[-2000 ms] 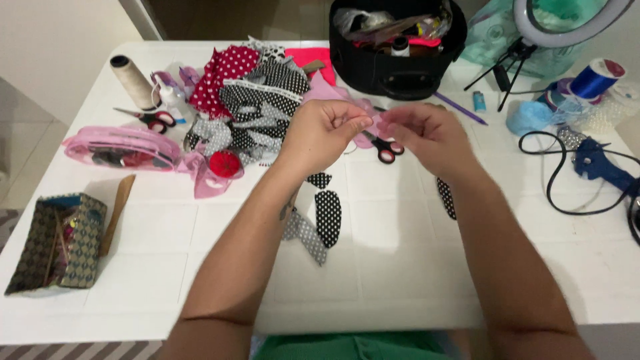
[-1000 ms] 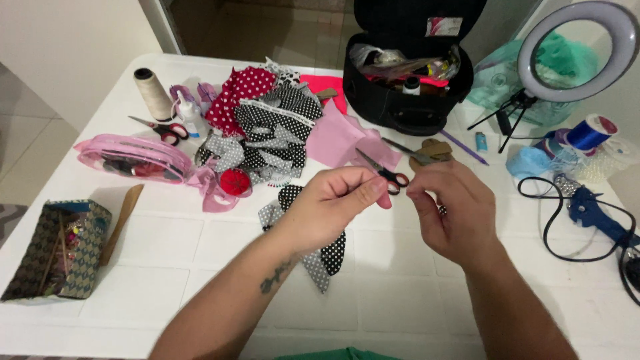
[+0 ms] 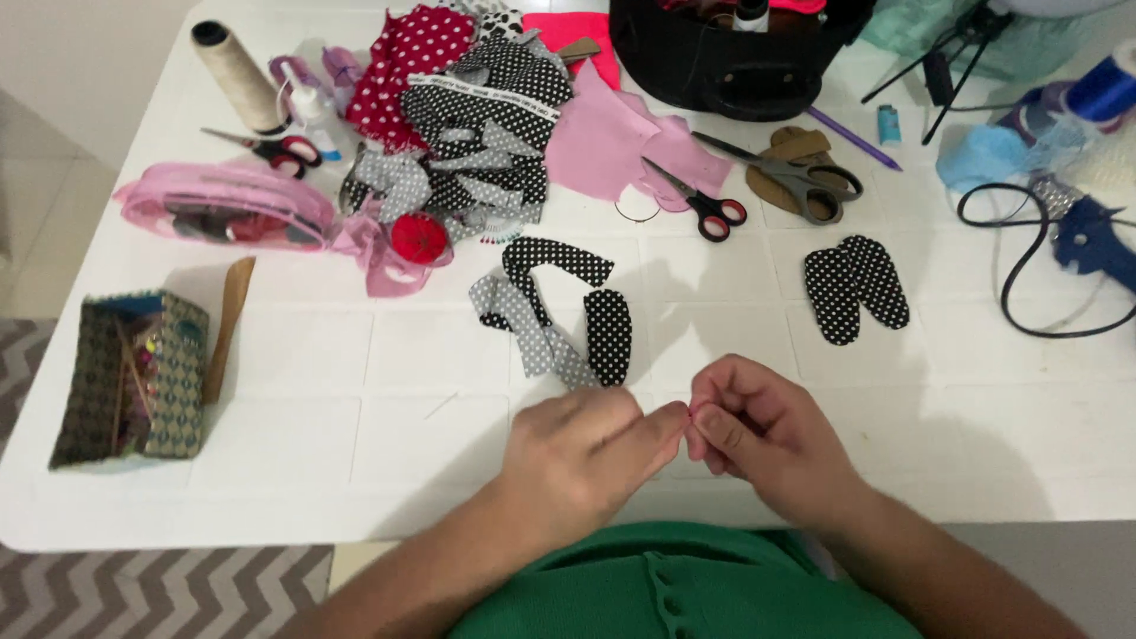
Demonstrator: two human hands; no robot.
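My left hand (image 3: 586, 453) and my right hand (image 3: 763, 435) meet at the fingertips near the table's front edge, pinching a tiny pinkish thing too small to identify. Just beyond my left hand lie a black polka-dot oval fabric piece (image 3: 609, 337), a curved black polka-dot strip (image 3: 559, 253) and a grey dotted fabric scrap (image 3: 530, 328). Two black polka-dot fabric ovals (image 3: 856, 288) overlap beyond my right hand. Small scissors with red and black handles (image 3: 701, 204) lie beside large grey scissors (image 3: 790, 177), which rest on a brown piece.
At the left stand a patterned open box (image 3: 177, 382) and a wooden stick (image 3: 229, 328). Behind are a pink clear pouch (image 3: 222, 209), a red pincushion (image 3: 420, 238), piled fabrics (image 3: 488, 115) and a black case (image 3: 745, 62). A blue glue gun (image 3: 1096, 240) with its cord lies right.
Both hands have come back toward my body, still together at the fingertips. The fabric ovals at the right and both scissors, partly hidden before, now show fully. The view tilts further down.
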